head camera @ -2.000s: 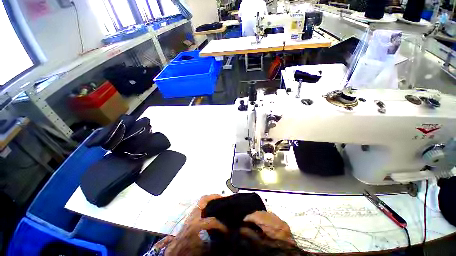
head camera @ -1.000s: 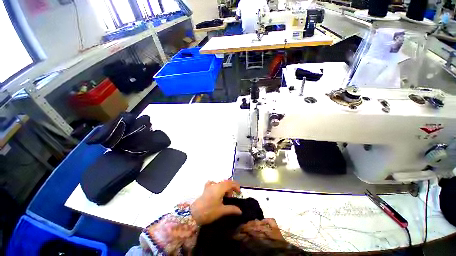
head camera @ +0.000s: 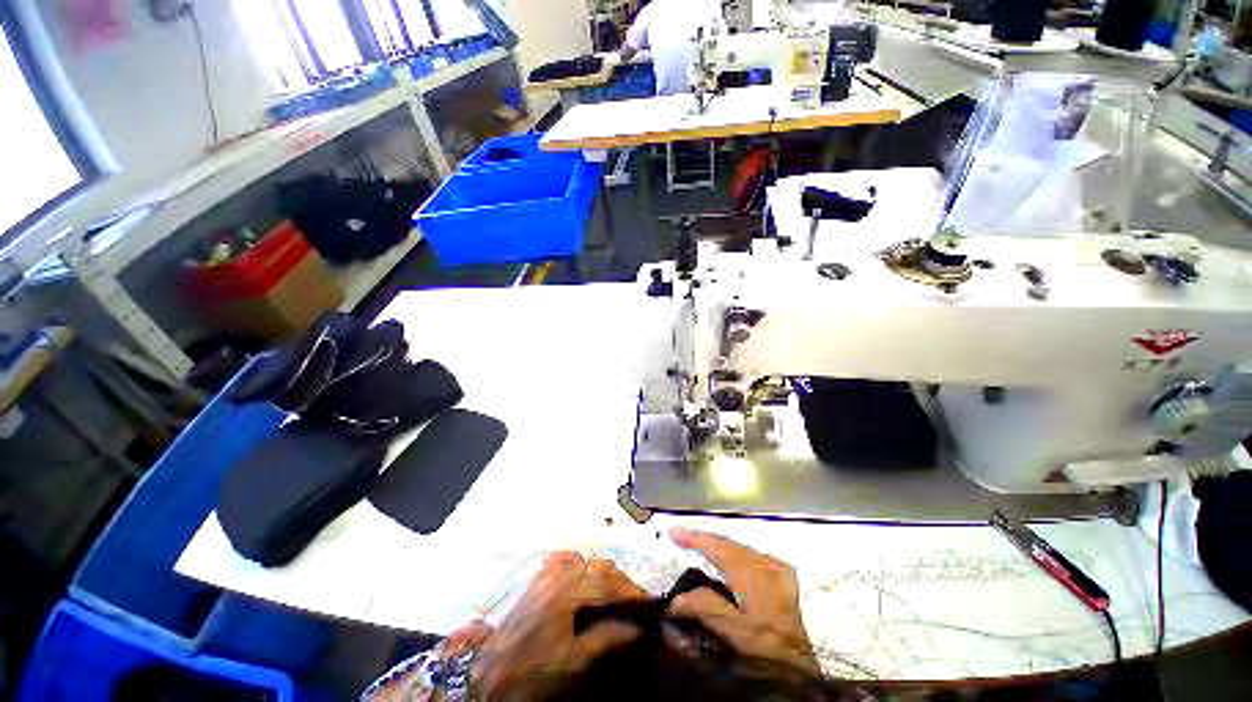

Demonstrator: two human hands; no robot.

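Note:
A small black workpiece (head camera: 614, 616) is between my two hands at the bottom middle, over the front edge of the white table. My left hand (head camera: 547, 620) is closed on its left side. My right hand (head camera: 752, 603) holds its right side, with the thumb and forefinger side towards the machine. The lower parts of both hands and of the piece are dark and partly hidden at the picture's bottom.
The sewing machine (head camera: 879, 322) stands ahead and right, with black material (head camera: 868, 425) under its arm. Black pieces (head camera: 295, 487) and a flat black panel (head camera: 441, 470) lie left. Red-handled snips (head camera: 1055, 562) lie right. Blue bins stand left and behind. A person is at the back.
My left hand has come down from above the black piece to its left side. My right hand has risen and turned more into view. The black piece shows less, lower down.

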